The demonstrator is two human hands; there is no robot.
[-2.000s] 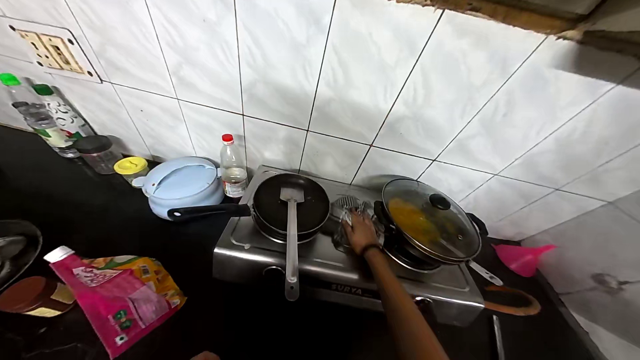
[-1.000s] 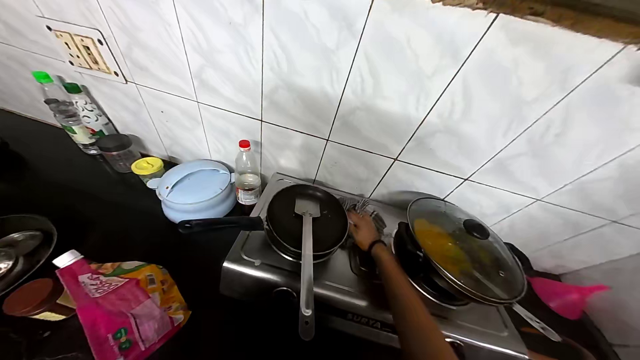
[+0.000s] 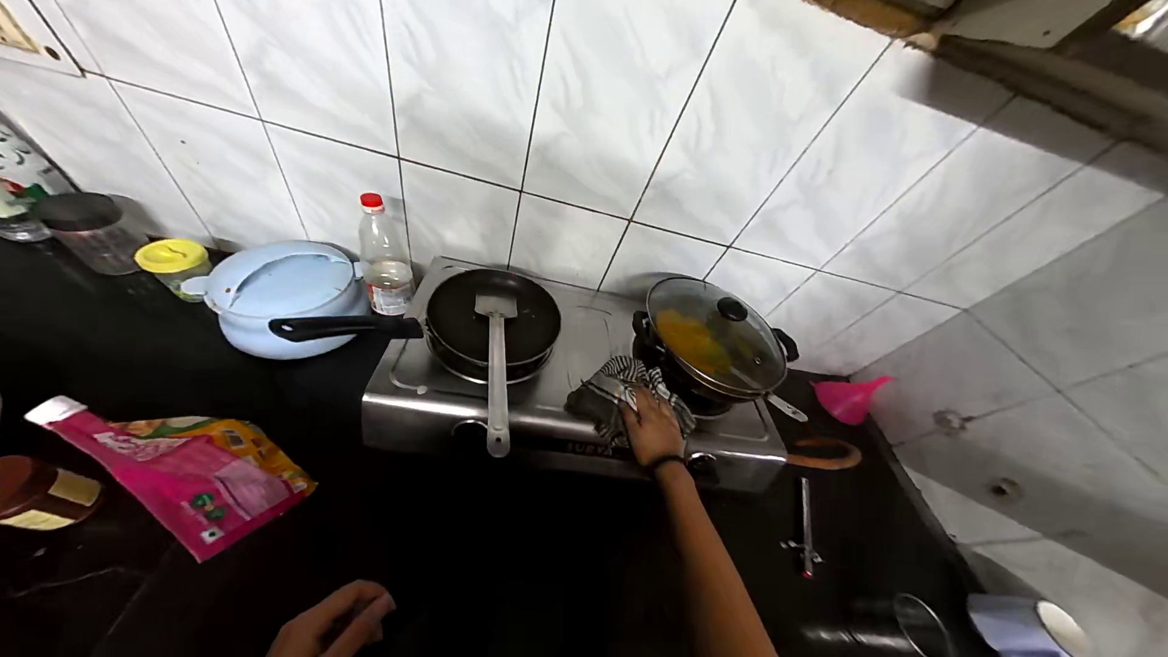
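My right hand (image 3: 653,427) presses a striped cloth (image 3: 602,400) onto the front edge of a steel gas stove (image 3: 573,365), between two pans. On the left burner sits a black frying pan (image 3: 447,319) with a metal spatula (image 3: 497,383) lying across it, its handle reaching past the stove's front. A black pan with a glass lid (image 3: 703,338) stands on the right burner, yellow food showing through the glass. Low in the view, my left hand (image 3: 338,620) is partly visible above the dark counter, fingers bent, holding nothing that I can see.
A light blue lidded pot (image 3: 283,292), a red-capped bottle (image 3: 388,260) and a yellow-lidded jar (image 3: 173,265) stand left of the stove. Nearer lie a pink pouch (image 3: 196,474) and a brown-lidded jar (image 3: 41,493). At right are a pink funnel (image 3: 849,400), a gas lighter (image 3: 806,529) and a glass (image 3: 922,625).
My right hand has moved with the cloth from the back middle of the stove to its front edge. My left hand has come into view at the bottom.
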